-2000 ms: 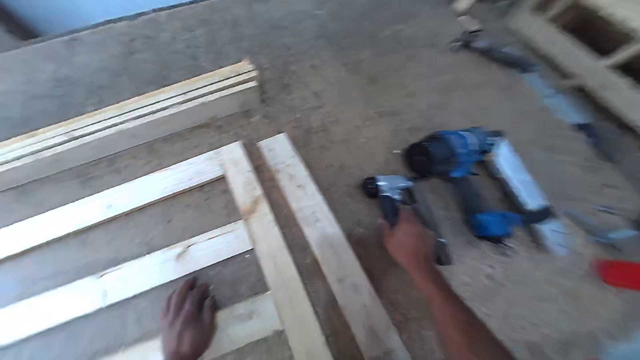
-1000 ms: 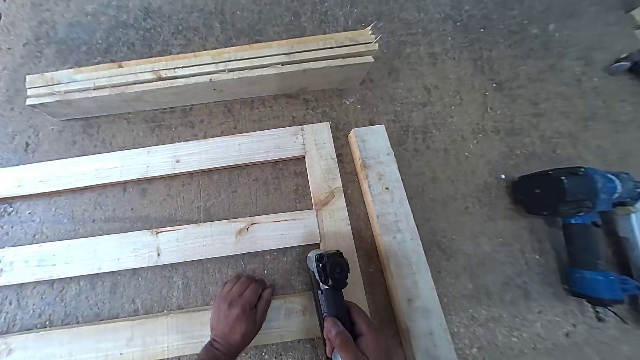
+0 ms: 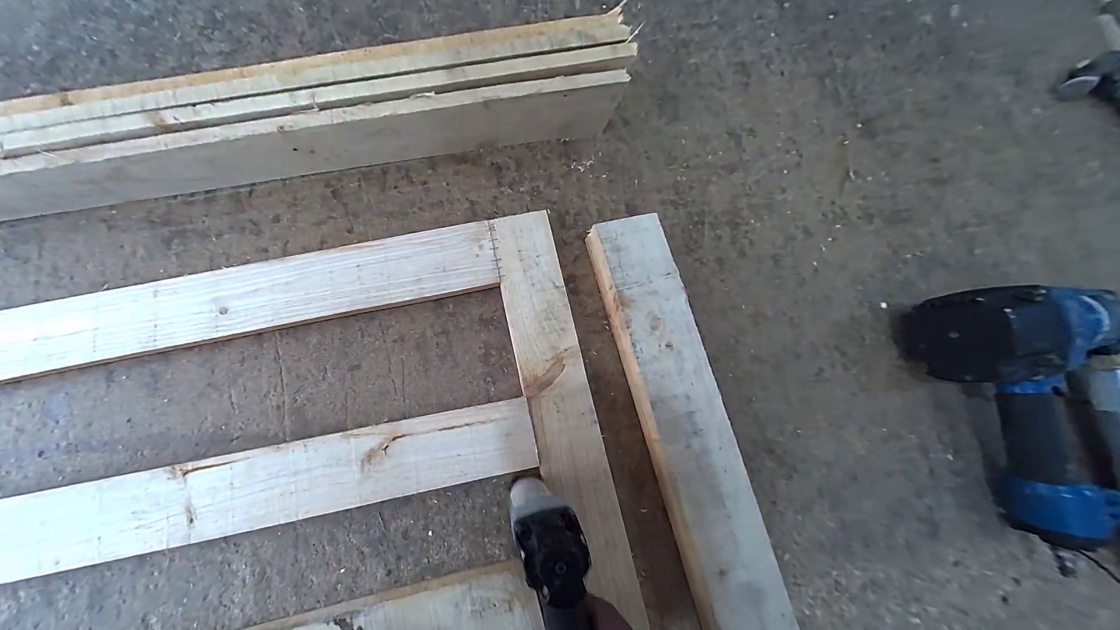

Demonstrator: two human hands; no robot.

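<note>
At the bottom edge a small part of my right hand (image 3: 605,615) shows, closed round the handle of a small black and silver power tool (image 3: 553,551), whose kind I cannot tell for sure. The tool's silver end is at the corner where the middle wooden slat (image 3: 350,464) meets the wooden crosspiece (image 3: 560,385). An upper slat (image 3: 262,302) and a lower slat (image 3: 437,604) also run to this crosspiece. My left hand is outside the view.
A loose wooden board (image 3: 691,402) lies just right of the crosspiece. Several stacked boards (image 3: 350,131) lie beyond the slats on the concrete floor (image 3: 840,219). At the right is a blue and black nail gun (image 3: 1037,420), with a dark object (image 3: 1089,80) above it.
My right hand has brought the small tool from beside the nail gun over to the slats and crosspiece. My left hand, earlier by the lower slat, has gone out of view.
</note>
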